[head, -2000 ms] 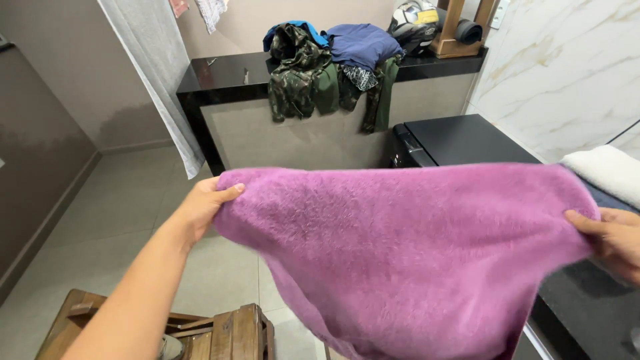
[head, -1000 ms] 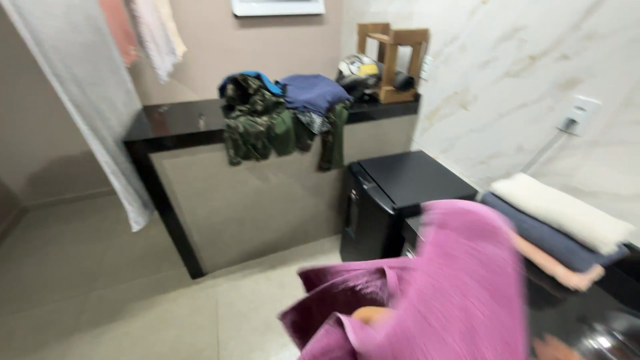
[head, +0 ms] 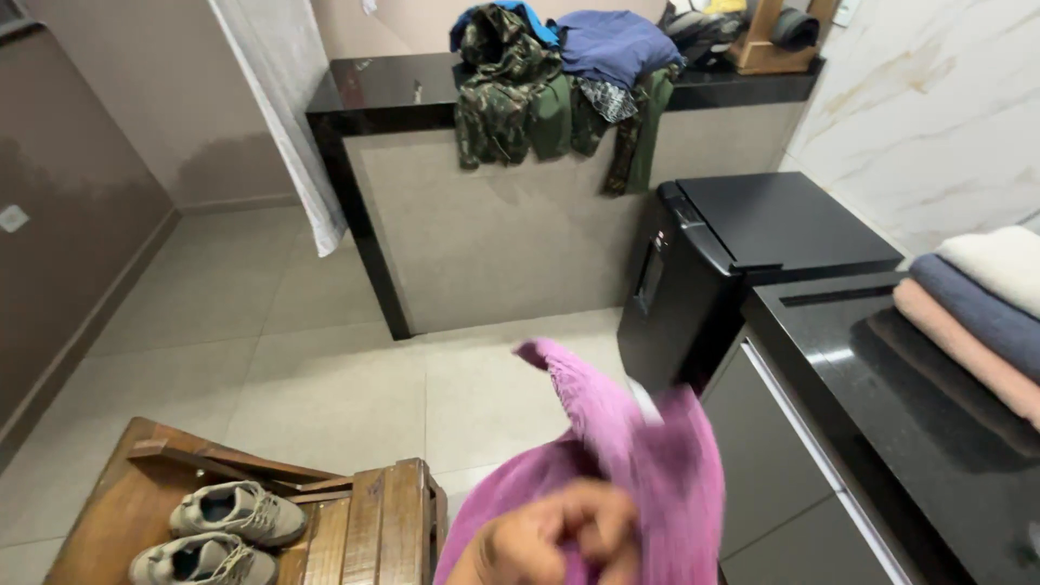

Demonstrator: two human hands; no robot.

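A purple towel (head: 682, 487) hangs bunched and partly folded at the lower middle, blurred by motion, with one corner sticking up. One hand (head: 561, 532) shows in front of it at the bottom edge, fingers curled against the cloth; it comes in from the lower left and looks like my left hand. Blur hides how firmly its fingers close on the towel. My right hand cannot be seen; the towel or the frame edge may hide it.
Folded towels (head: 975, 325) lie stacked on the black countertop (head: 902, 390) at right. Behind stands a small black fridge (head: 780, 219). Camouflage clothes (head: 504, 97) and a blue garment (head: 617, 45) drape over a black ledge (head: 382, 89). Shoes (head: 236, 512) rest on a wooden chair (head: 366, 520) at lower left.
Two seconds ago both hands held the purple towel spread wide by its upper corners; now it is gathered together at the lower middle. The view swung right and back.
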